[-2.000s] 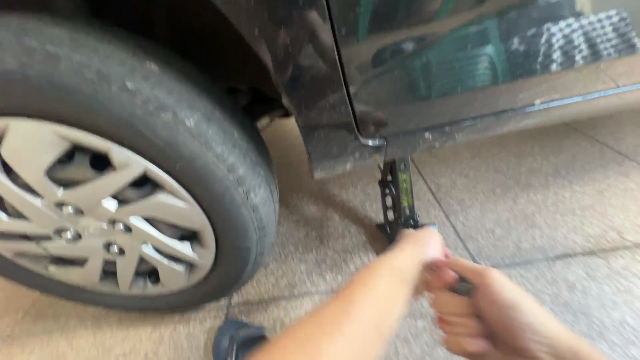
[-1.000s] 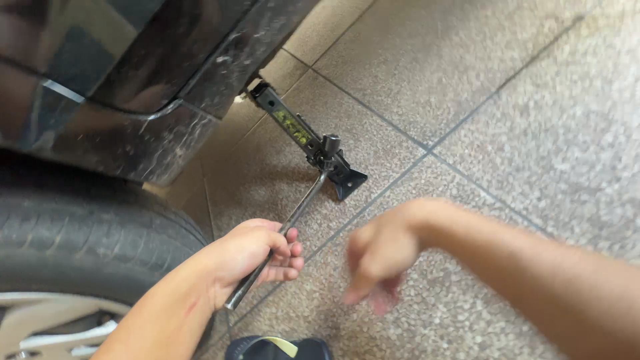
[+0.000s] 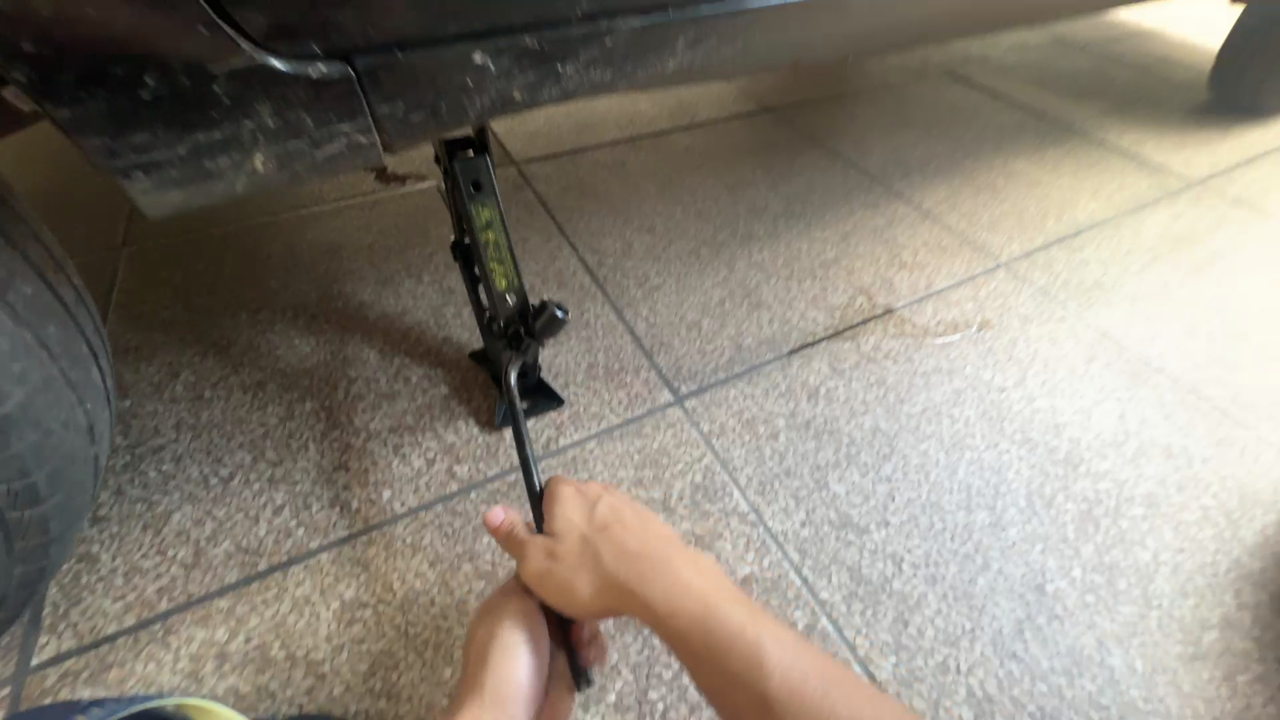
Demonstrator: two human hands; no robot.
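A black metal car jack [image 3: 485,240] with yellow markings stands on the floor, its top under the sill of a dark car [image 3: 600,80]. A metal lug wrench [image 3: 526,440] reaches from the jack's lower end toward me; its socket end sticks out beside the jack. My right hand [image 3: 600,555] grips the wrench from above, its thumb lying across to the left. Below it, my left hand [image 3: 515,650] is wrapped around the lower part of the wrench, partly hidden by the right hand. The wrench's end shows beneath both hands.
A car tyre [image 3: 45,410] stands at the left edge. Another tyre [image 3: 1245,65] shows at the upper right. Speckled floor tiles [image 3: 950,480] with dark joints lie under the jack. Part of a dark shoe with a yellow strap [image 3: 180,708] is at the lower left.
My right hand was off the wrench one second ago and now grips it above my left hand. The view has shifted.
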